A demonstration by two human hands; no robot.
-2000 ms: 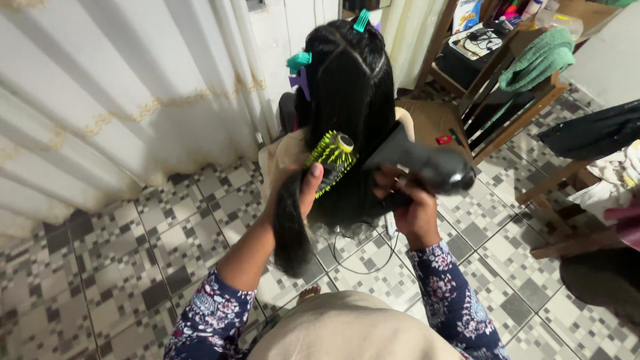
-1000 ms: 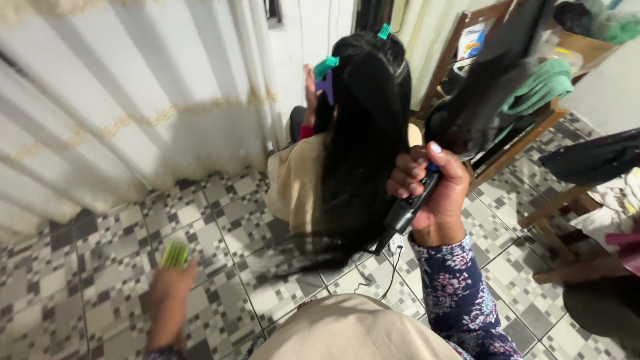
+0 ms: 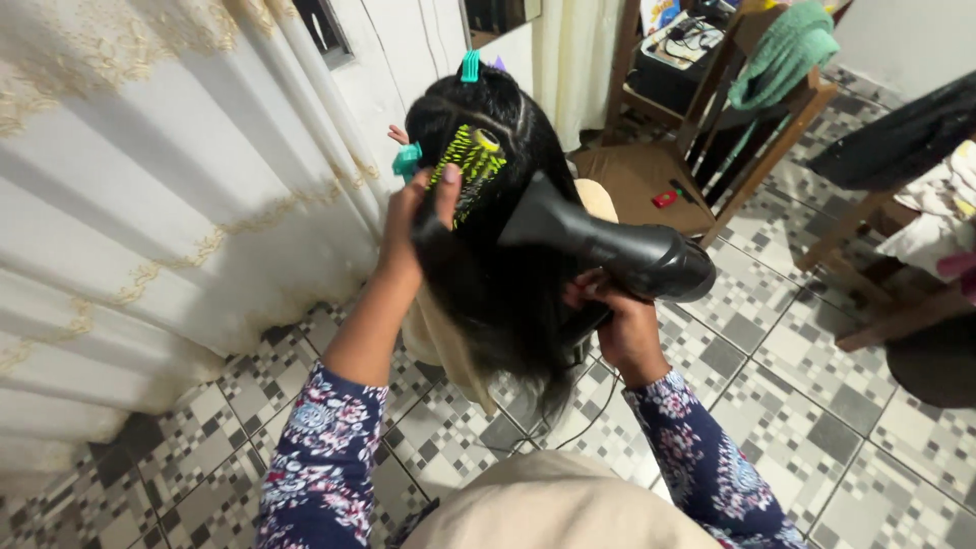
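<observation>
A seated person's long black hair (image 3: pixel 526 297) hangs down the back, parted on top. Teal hair clips hold it at the crown (image 3: pixel 470 67) and at the left side (image 3: pixel 407 161). My left hand (image 3: pixel 415 217) grips a round hairbrush with yellow-green bristles (image 3: pixel 474 164), which lies against the hair at the back of the head; its handle is hidden. In my right hand (image 3: pixel 625 320) is the handle of a black hair dryer (image 3: pixel 625 248), its nozzle pointing left at the hair just below the brush.
A wooden chair (image 3: pixel 640 179) with a green towel (image 3: pixel 789 57) over its back stands beyond the person, a small red object (image 3: pixel 665 199) on its seat. White curtains (image 3: pixel 229 191) hang at the left. The dryer's cord (image 3: pixel 598 415) trails below. Another piece of wooden furniture (image 3: pixel 877 320) holds cloths at right.
My left hand has come up from the lower left with the brush, now at the hair. The dryer, upright a second ago, now lies level with its nozzle toward the hair.
</observation>
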